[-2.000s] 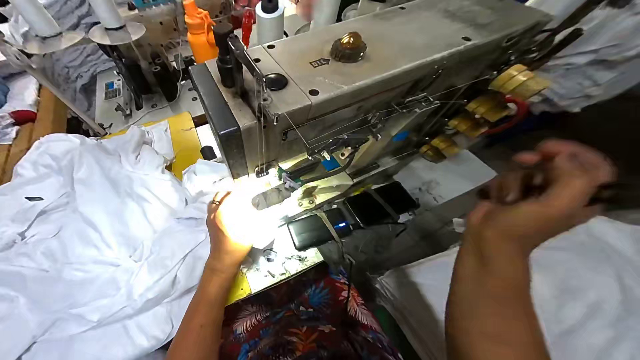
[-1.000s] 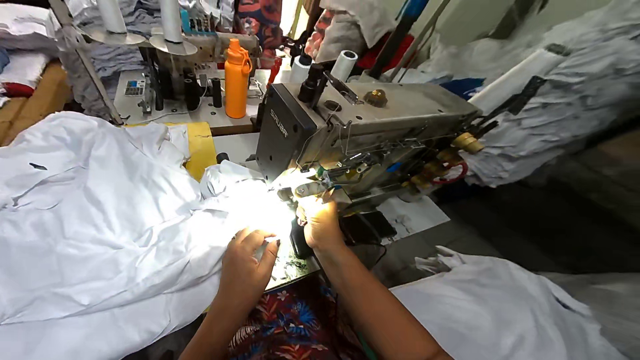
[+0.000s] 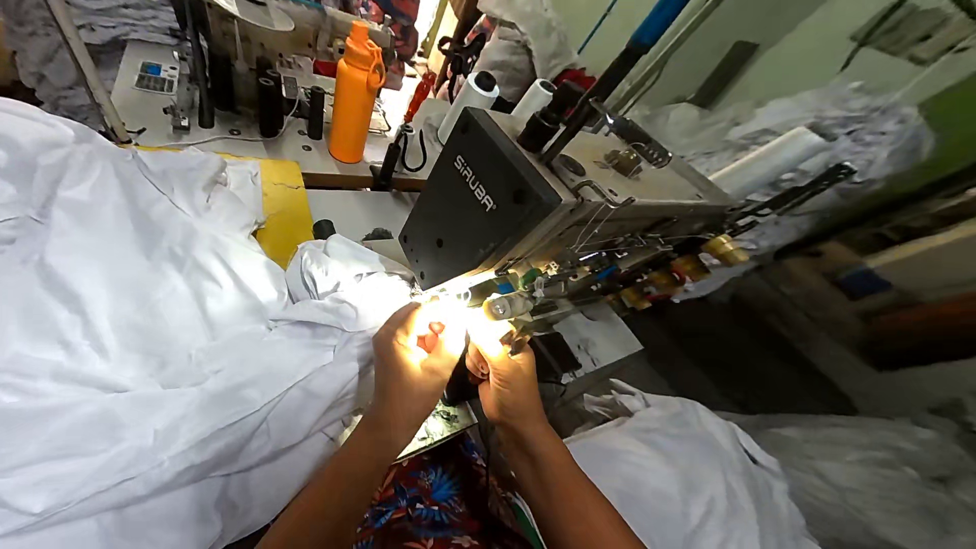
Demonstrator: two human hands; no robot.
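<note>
Both hands are raised close together under the head of a Siruba industrial sewing machine (image 3: pixel 488 191), in the lamp's glare near the needle area. My left hand (image 3: pixel 415 354) has curled fingers; whether it pinches anything is lost in the bright light. Just to its right, my right hand (image 3: pixel 503 374) has its fingers bent beside the presser-foot parts, and its fingertips are partly washed out. White fabric (image 3: pixel 191 343) lies heaped to the left, its bunched end reaching up to the machine beside my left hand. More white fabric (image 3: pixel 671 457) lies at the lower right.
An orange bottle (image 3: pixel 352 99) stands on the machine table behind, near black cylinders and a red-handled tool (image 3: pixel 419 97). White thread cones (image 3: pixel 469 103) stand behind the machine head. Brass-coloured tension knobs (image 3: pixel 724 249) stick out at its right. A yellow panel (image 3: pixel 284 206) borders the fabric.
Two seconds ago my right hand was out to the right, away from the machine; it is now by the needle area. My left hand has risen from the fabric since one second ago. The view has shifted.
</note>
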